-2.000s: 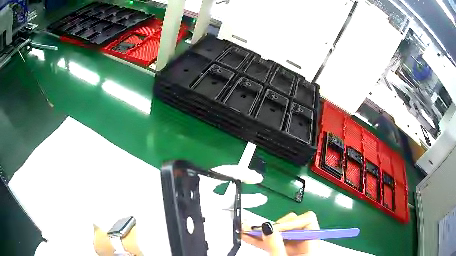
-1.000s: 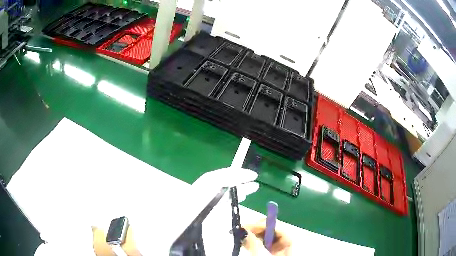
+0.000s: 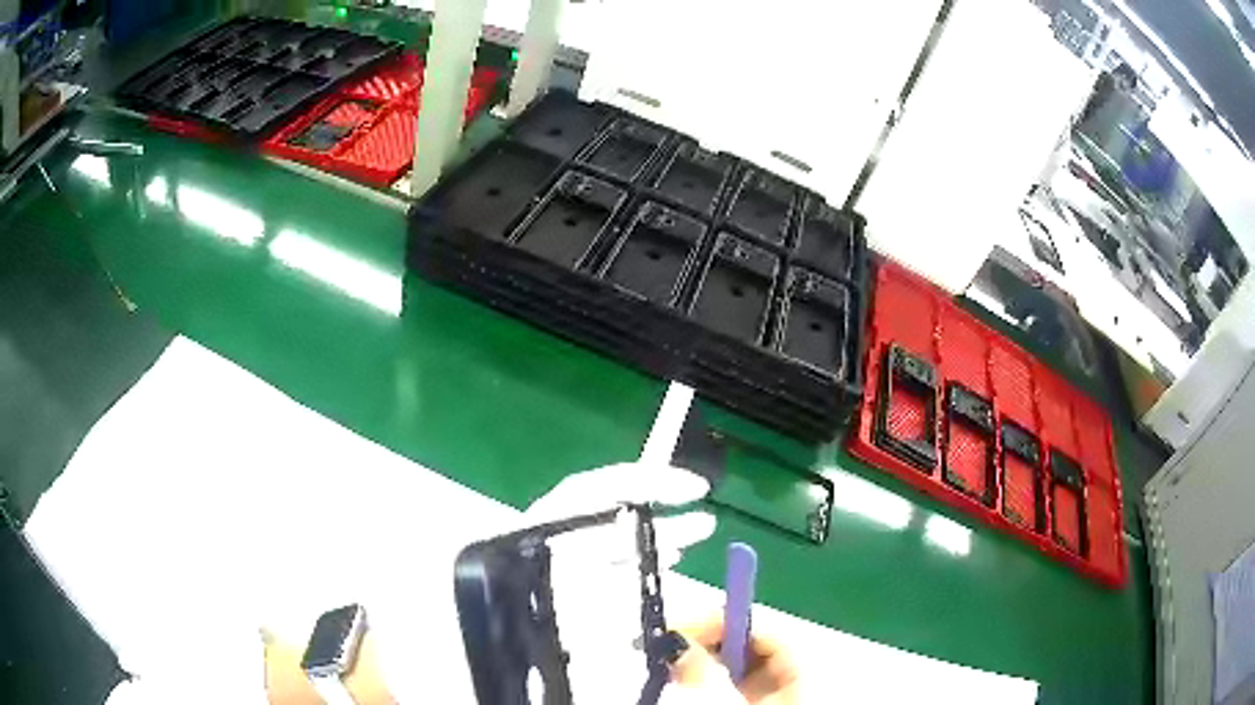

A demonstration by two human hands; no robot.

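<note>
A black phone middle frame (image 3: 512, 623) is tilted up above the white sheet at the lower middle, its opening partly facing me. My left hand (image 3: 626, 488), in a white glove that blends into the sheet, is behind and around the frame and holds it. A smartwatch (image 3: 335, 640) is on the left wrist. My right hand (image 3: 743, 672), bare with a dark nail, is at the frame's right rail, cut off by the lower edge. It holds blue-purple tweezers (image 3: 741, 606), standing nearly upright. Their tip is hidden.
The white sheet (image 3: 275, 510) lies on the green surface (image 3: 482, 393). A loose black frame (image 3: 823, 507) lies beyond the left hand. A stack of black trays (image 3: 619, 324) stands behind. A red tray (image 3: 980, 361) with several frames is at right; black and red trays (image 3: 262, 69) are far left.
Since two seconds ago the tweezers have swung from pointing right to nearly upright. The frame tipped away edge-on, then turned back to show more of its end section. Both hands keep their hold.
</note>
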